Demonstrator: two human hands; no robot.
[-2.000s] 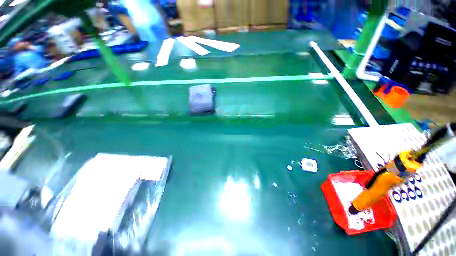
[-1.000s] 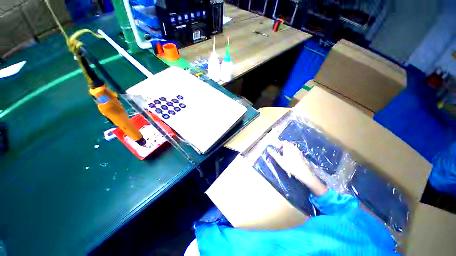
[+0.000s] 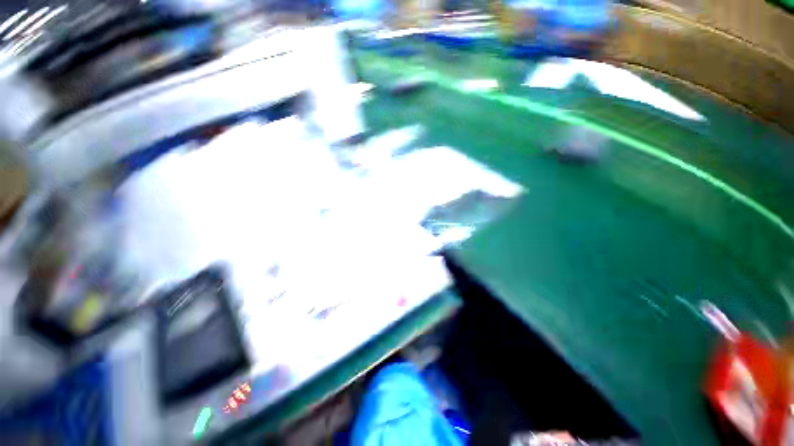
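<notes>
The frame is badly blurred. A black shell-shaped piece with a paler middle (image 3: 200, 335) lies at the lower left, by the white machine's front edge. The machine's white bed (image 3: 348, 253) is overexposed. A blue sleeve (image 3: 400, 409) of mine reaches in at the bottom centre, below the machine's front corner; I cannot tell which arm it is or make out a hand clearly at its end. A small pale pinkish patch (image 3: 557, 438) is cut off by the bottom edge and may be part of a hand.
Red digits (image 3: 237, 398) glow on the machine's front. The green bench (image 3: 566, 279) runs to the right, with a red parts tray (image 3: 753, 383) at its near right. A clear bag with white-faced parts (image 3: 461, 179) lies beside the machine. A dark block (image 3: 582, 141) stands farther back.
The view has swung left from the carton to the machine. The hand that reached over the bagged black shells in the carton, and the carton itself, are out of the picture.
</notes>
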